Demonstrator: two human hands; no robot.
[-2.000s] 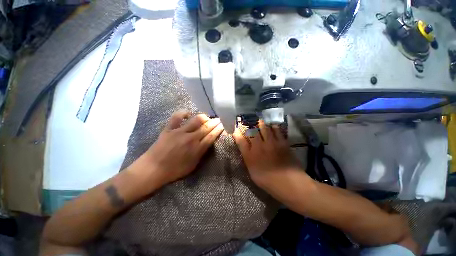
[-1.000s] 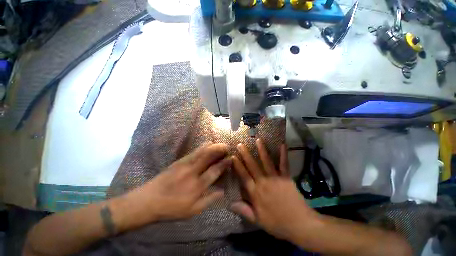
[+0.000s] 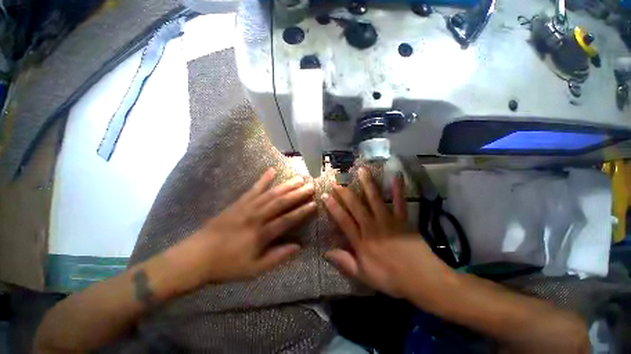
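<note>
A brown-grey woven panel (image 3: 207,162) lies over the white table and under the head of the sewing machine (image 3: 429,83). A thin dark line runs down the panel between my hands. The presser foot (image 3: 339,173) is lit by the lamp, just beyond my fingertips. My left hand (image 3: 252,231) lies flat on the panel left of the line, fingers spread, holding nothing. My right hand (image 3: 373,242) lies flat on the panel right of the line, fingers apart, holding nothing. The needle point is hidden behind the white guard.
Black-handled shears (image 3: 446,231) lie right of my right hand. A clear bag of white pieces (image 3: 533,221) is at the right. A narrow grey-blue strip (image 3: 135,97) lies on the white table (image 3: 83,207). Long dark-edged brown pieces (image 3: 62,76) lie far left. Brown cloth hangs at the front edge.
The panel has moved away from me under the machine, its far end now further up. My left hand has spread its fingers and moved slightly forward. My right hand has stayed flat near the foot.
</note>
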